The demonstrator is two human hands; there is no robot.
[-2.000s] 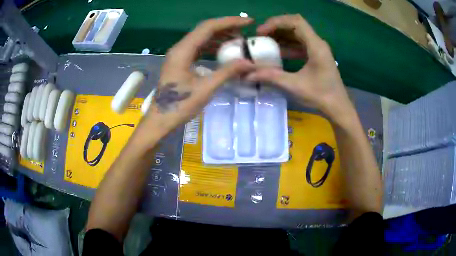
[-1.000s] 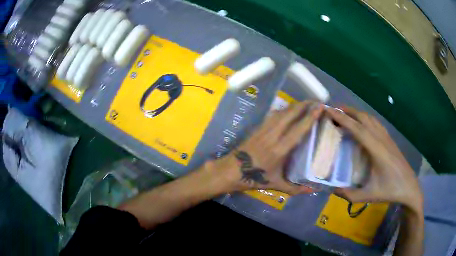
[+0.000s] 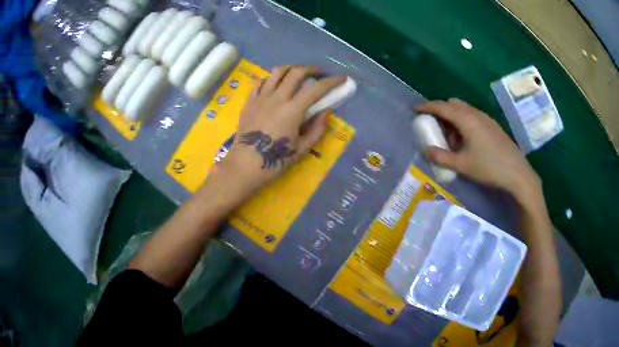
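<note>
My left hand [image 3: 275, 122] is closed around a white oblong device [image 3: 334, 96] on the printed cardboard mat, with its far end showing past the fingers. My right hand [image 3: 468, 142] grips another white oblong device [image 3: 433, 144] between thumb and fingers, at the mat's far edge. An empty white three-compartment tray [image 3: 467, 268] lies tilted in front of my right forearm, overlapping another translucent tray [image 3: 415, 245]. A filled tray [image 3: 529, 108] with a beige-faced unit and a white unit stands on the green belt beyond my right hand.
Rows of white oblong devices [image 3: 178, 44] lie at the upper left, some on crinkled clear film. A grey-white bag [image 3: 71, 186] is at the lower left, below the bench edge. The green conveyor belt [image 3: 414, 41] with a tan ledge [image 3: 543, 30] curves along the far side.
The filled tray has gone from my hands to the belt. My hands have moved apart, each now on a white device. The empty trays are uncovered.
</note>
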